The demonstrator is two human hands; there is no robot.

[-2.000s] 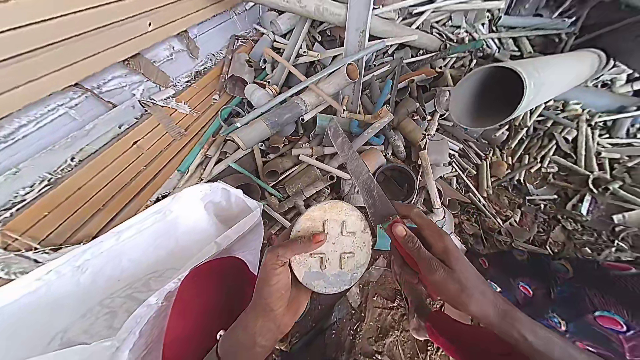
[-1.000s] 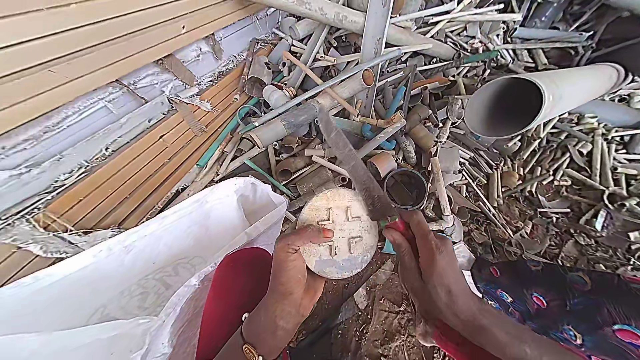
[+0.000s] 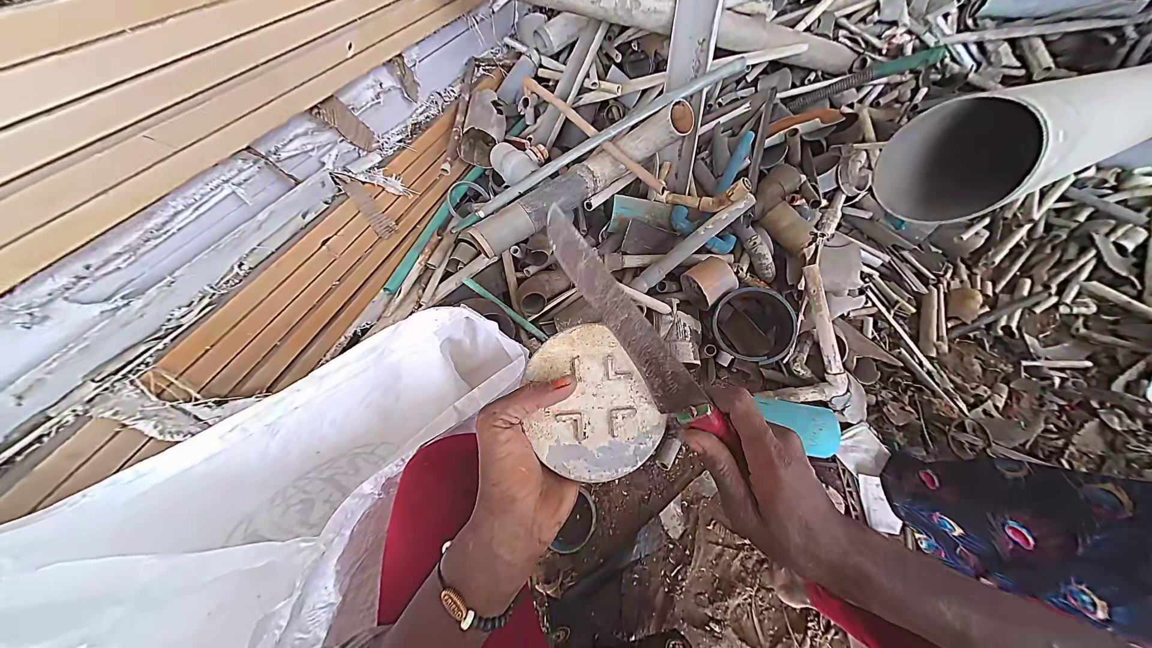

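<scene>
My left hand (image 3: 526, 481) grips a round, off-white plastic cap (image 3: 594, 432) by its left and lower edge, with the thumb on its face. Raised L-shaped marks form a cross on that face, and its lower part has a grey patch. My right hand (image 3: 765, 468) is closed on the red handle of a large knife (image 3: 621, 324). The worn blade points up and to the left, and lies across or just above the cap's upper right edge; whether it touches is not clear.
A white woven sack (image 3: 225, 477) lies at the left, below tan slatted panels (image 3: 306, 315). Ahead is a heap of plastic pipe pieces, with a wide grey pipe (image 3: 1080, 135) at the right. A black ring-shaped fitting (image 3: 754, 326) and a blue pipe piece (image 3: 801, 425) lie near my right hand.
Both hands keep their hold on the cap and the knife. The blade has come over the cap's upper right edge, where two seconds ago it stood clear to the right.
</scene>
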